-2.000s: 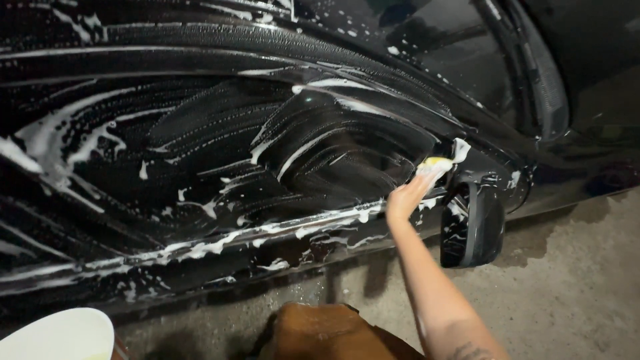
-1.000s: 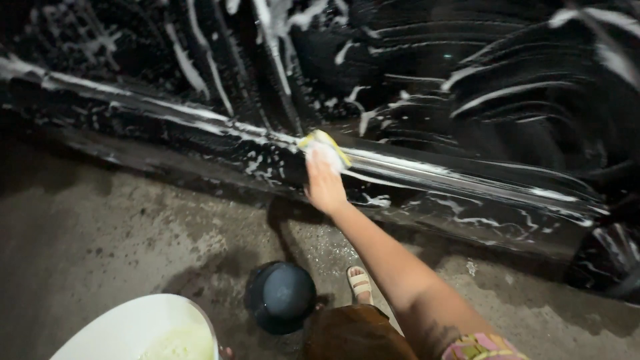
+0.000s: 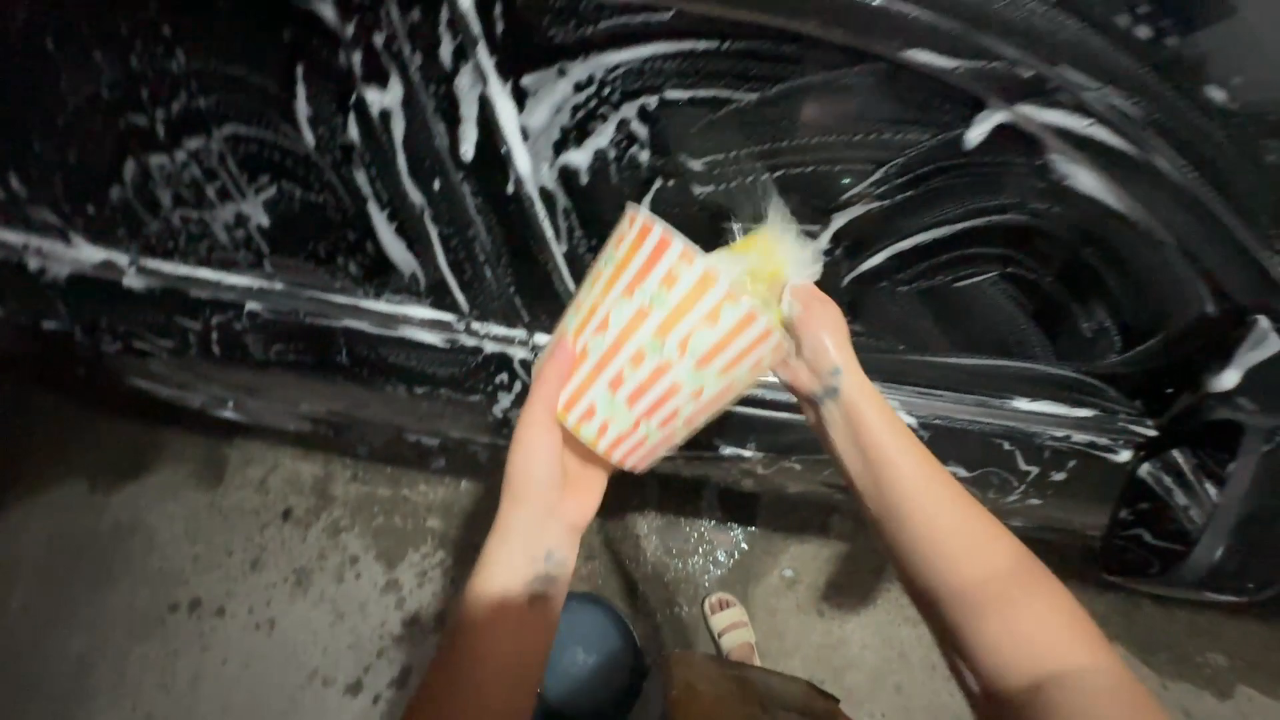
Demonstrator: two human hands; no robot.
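Observation:
My left hand [image 3: 565,430] grips a tilted bucket [image 3: 670,345] with orange and white stripes, held in front of a black car door [image 3: 620,150] streaked with soap foam. At the bucket's rim, on its right side, my right hand [image 3: 815,335] holds a yellow sponge [image 3: 765,260] covered in suds. Motion blurs the sponge and the fingers around it. The bucket's inside is hidden from this side.
Along the door's lower part runs a foamy trim strip [image 3: 420,320]. The car's side mirror [image 3: 1190,510] juts out at the right. Below are wet concrete floor [image 3: 250,570], a dark rounded object [image 3: 590,655] and my sandalled foot [image 3: 732,625].
My right hand with the sponge has left the car's trim strip and is now at the bucket. The striped bucket, held in my left hand, is now up in front of the door.

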